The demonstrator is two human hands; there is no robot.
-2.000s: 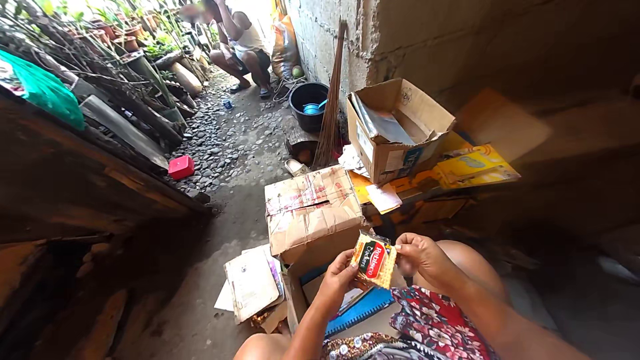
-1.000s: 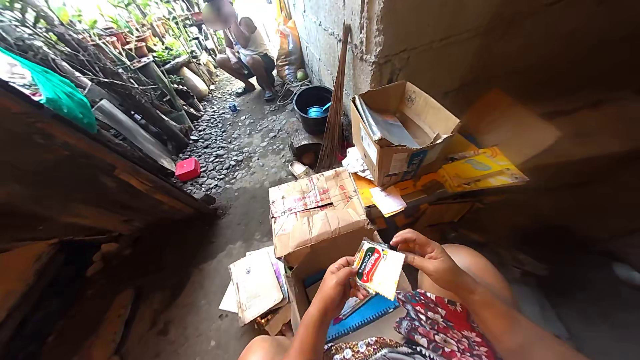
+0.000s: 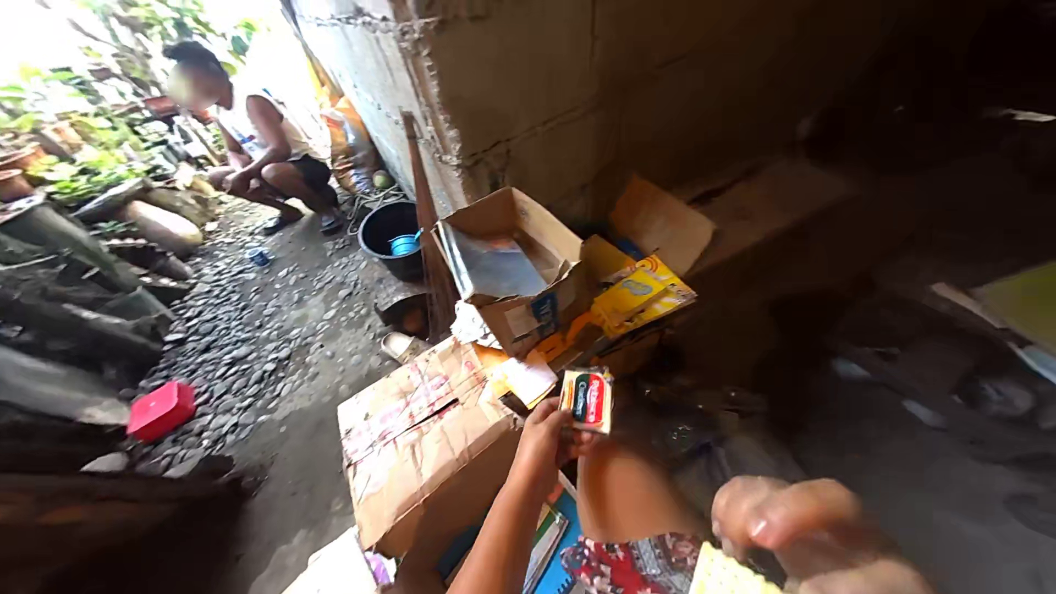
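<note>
My left hand (image 3: 549,437) holds a small opened cracker packet (image 3: 587,400) with a red and dark printed label, above my bare knee. My right hand (image 3: 808,524) is at the lower right, blurred and close to the camera, its fingers curled at a pale yellow cracker (image 3: 730,571), partly cut off by the bottom edge. Below my left hand, a blue spiral notebook (image 3: 568,536) and other papers lie partly hidden by my forearm. A closed, taped cardboard box (image 3: 429,421) stands left of that hand.
An open cardboard box (image 3: 528,318) holds folders, beside yellow printed packaging (image 3: 643,297). Behind are a black bucket (image 3: 392,256), a stick broom (image 3: 433,231) and a concrete wall (image 3: 528,107). A person (image 3: 264,148) squats on the stony path; a red container (image 3: 161,410) lies left.
My hands have moved apart: the left keeps the packet, while the right has left it and come nearer the camera, to the lower right. The view has turned right.
</note>
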